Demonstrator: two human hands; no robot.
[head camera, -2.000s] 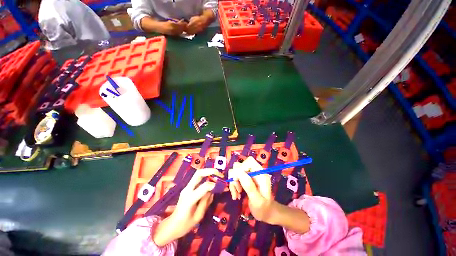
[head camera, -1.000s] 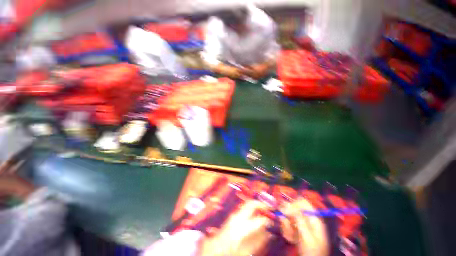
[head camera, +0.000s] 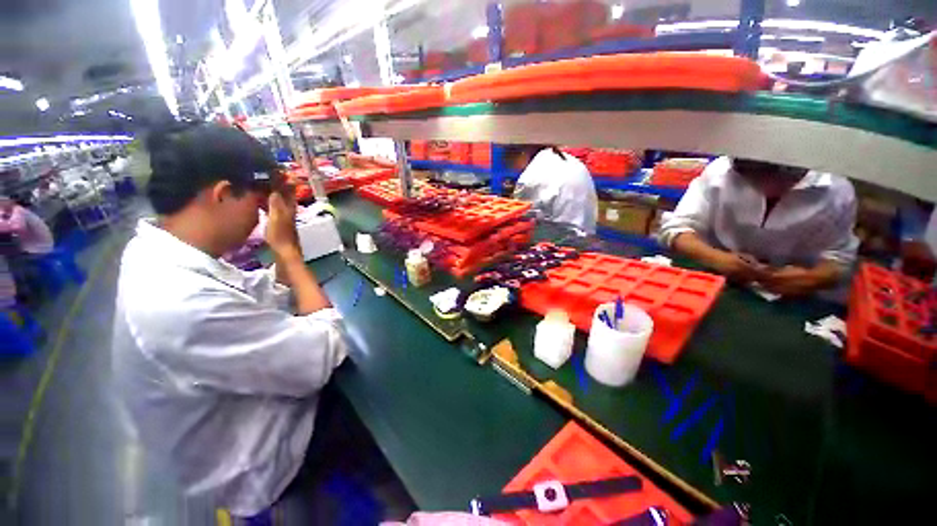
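Note:
The orange-red watch tray (head camera: 560, 450) shows at the lower edge, cut off by the frame. A wristwatch (head camera: 551, 495) with a dark strap and a pale head lies across it. Parts of other dark straps show at the lower right edge of the tray. A bit of pink sleeve (head camera: 447, 519) shows at the bottom edge. Neither my left hand nor my right hand is in the picture, and the blue stick seen in my right hand earlier is out of view.
A white cup (head camera: 619, 344) holding blue sticks stands beside a white bottle (head camera: 554, 339). Loose blue sticks (head camera: 697, 413) and a small metal clip (head camera: 734, 470) lie nearby. An empty tray (head camera: 658, 298) lies beyond. A person (head camera: 221, 349) in a white coat is at left; others sit across the bench.
The view has swung left and up. My hands, the blue stick and most of the watches have left the picture; the person at left and the overhead shelf have come into it.

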